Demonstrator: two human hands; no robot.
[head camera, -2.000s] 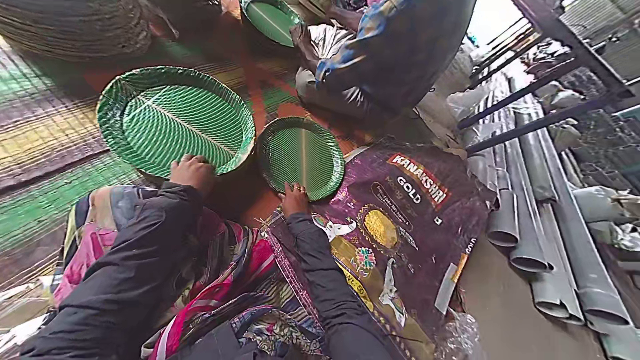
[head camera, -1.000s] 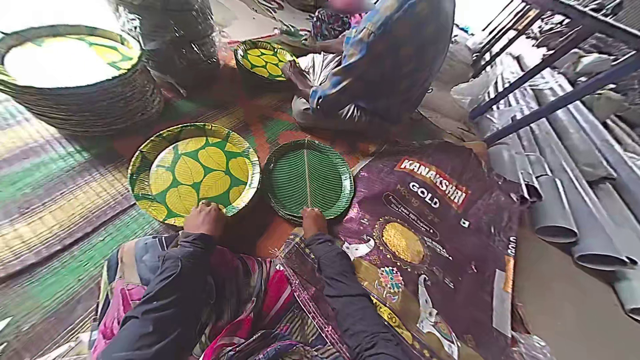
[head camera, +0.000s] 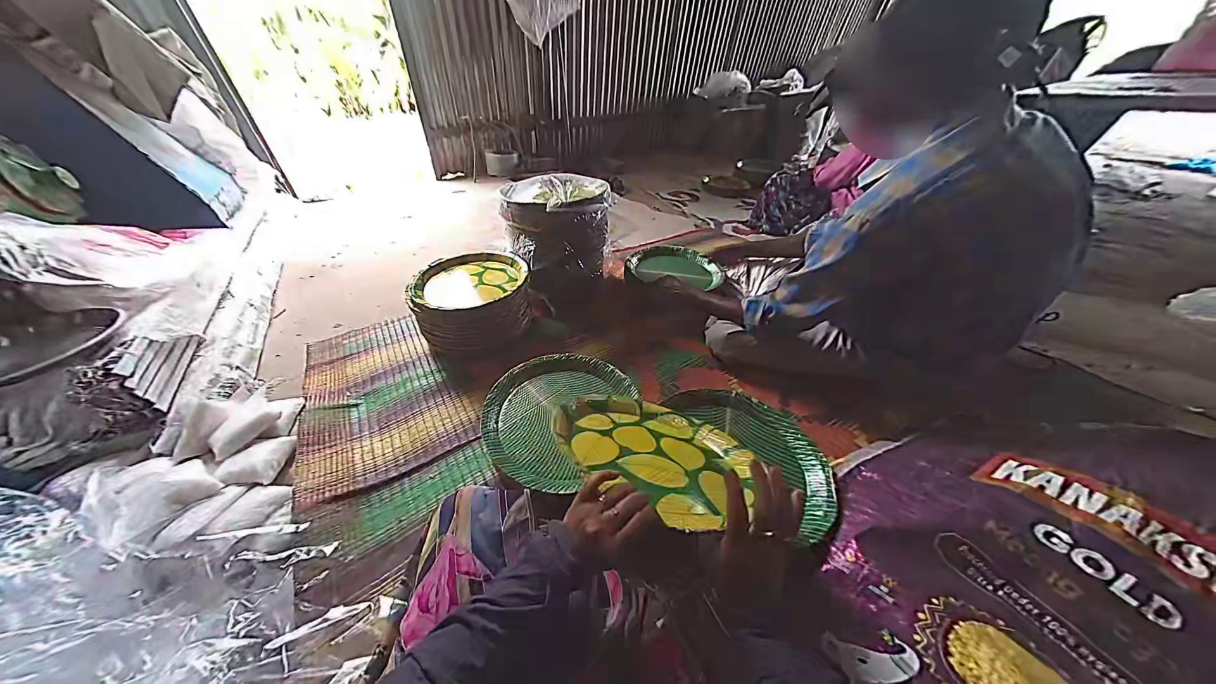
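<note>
A yellow-and-green leaf-patterned plate (head camera: 655, 461) is held tilted between my two hands in front of my lap. My left hand (head camera: 613, 522) grips its near left edge, thumb and fingers at the rim. My right hand (head camera: 760, 522) is at its right edge, fingers raised along the rim. Behind it on the left lies a green plate (head camera: 527, 418) with fine lines. Another green plate (head camera: 807, 475) shows behind my right hand, partly covered by the held plate.
A stack of patterned plates (head camera: 470, 318) stands on a striped woven mat (head camera: 370, 408). Behind it is a plastic-wrapped stack (head camera: 560, 228). At right a seated person (head camera: 912, 247) handles a green plate (head camera: 674, 269). A purple printed sack (head camera: 912, 513) lies near right; white packets (head camera: 242, 437) lie left.
A yellow-patterned plate, on the left pile under my left hand a second ago, is now off it between both hands, and a green plate shows on the left. The view has swung up and left.
</note>
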